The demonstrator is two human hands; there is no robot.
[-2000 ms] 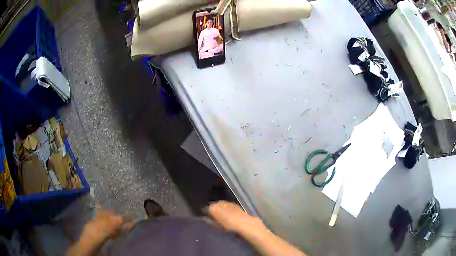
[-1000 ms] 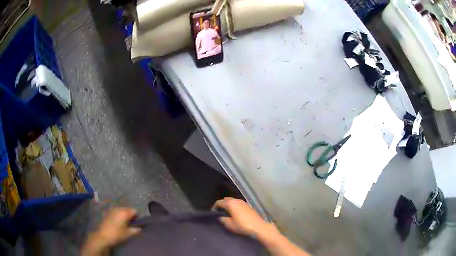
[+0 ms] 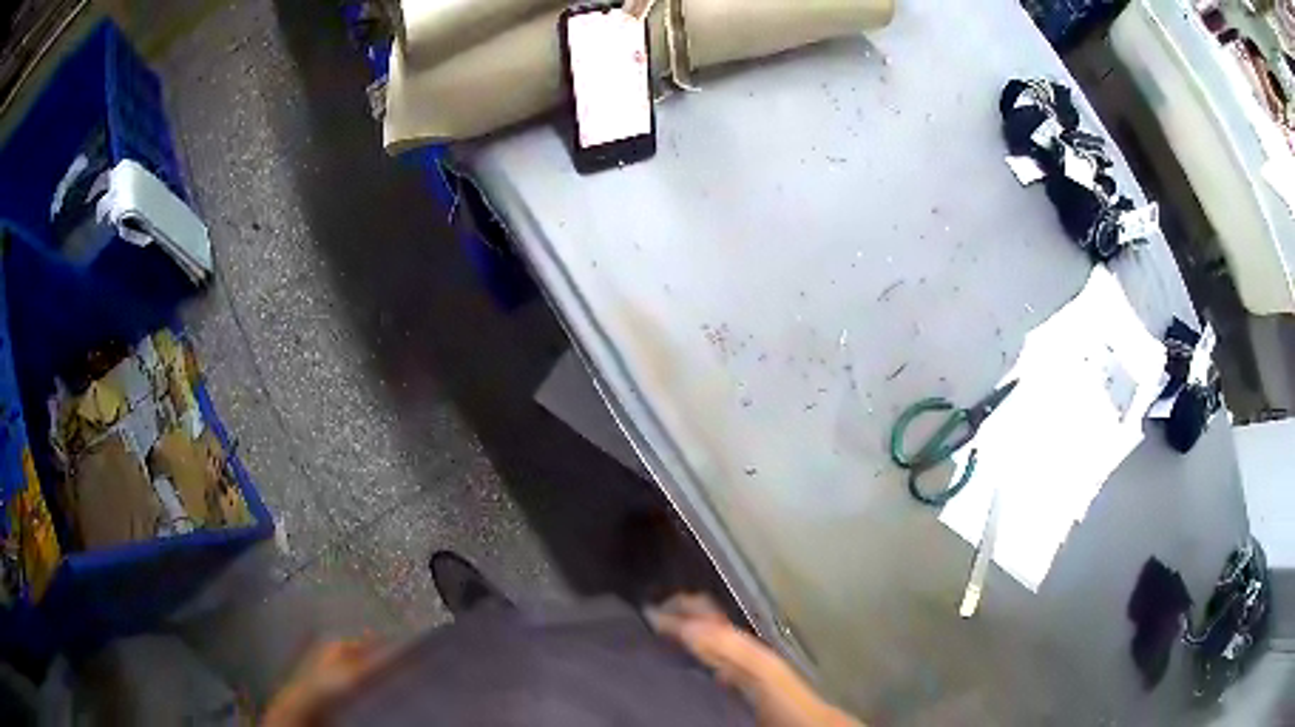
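Note:
A dark grey cloth spans the bottom centre in front of my body; it may be my own clothing. My left hand, blurred and cut off by the bottom edge, is at its left side. My right hand, also blurred, is at its upper right edge, beside the table edge. Blur hides whether the fingers grip the cloth. No tool or fabric strip shows in either hand.
The grey table holds a phone against beige rolls, green-handled scissors, white paper, a pale strip, black bundles and dark scrap. Blue crates stand left.
The view has shifted slightly. The cloth edge was straighter between my hands a second ago and now bulges upward. The phone picture has changed from a person to a mostly white screen.

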